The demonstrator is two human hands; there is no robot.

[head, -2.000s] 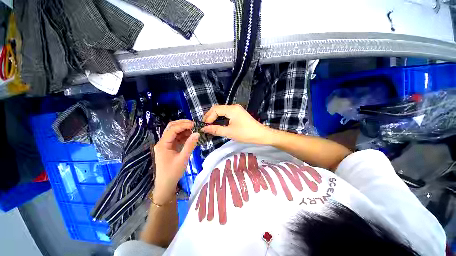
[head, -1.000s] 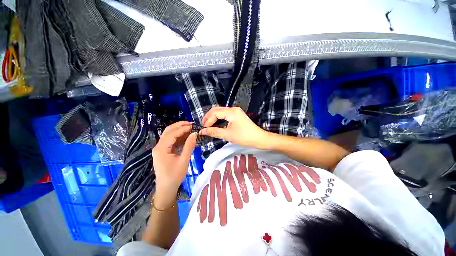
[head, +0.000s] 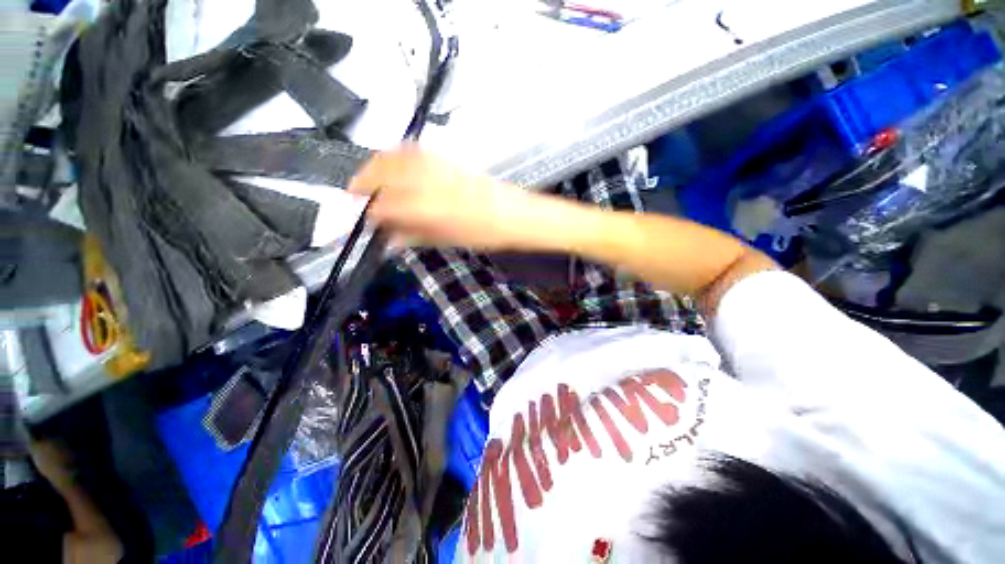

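A long dark zipper strip (head: 289, 391) comes off the white table, passes my right hand and runs down over the table edge to the lower left, leaving the picture at the bottom. My right hand (head: 413, 204) is blurred; its fingers are closed on the strip at the table's front edge. My left hand is not in view. The far end of the strip is cut off by the picture's lower edge.
Grey fabric strips (head: 165, 209) lie fanned out on the table's left. Striped zipper strips (head: 380, 463) hang over a blue crate (head: 292, 512). Another blue crate (head: 882, 99) and plastic bags stand right. A bare arm, apparently another person's, shows lower left.
My hands have parted from the small dark piece near my lap. My right hand has moved up and left to the table edge. My left hand has left the picture. The view has turned left.
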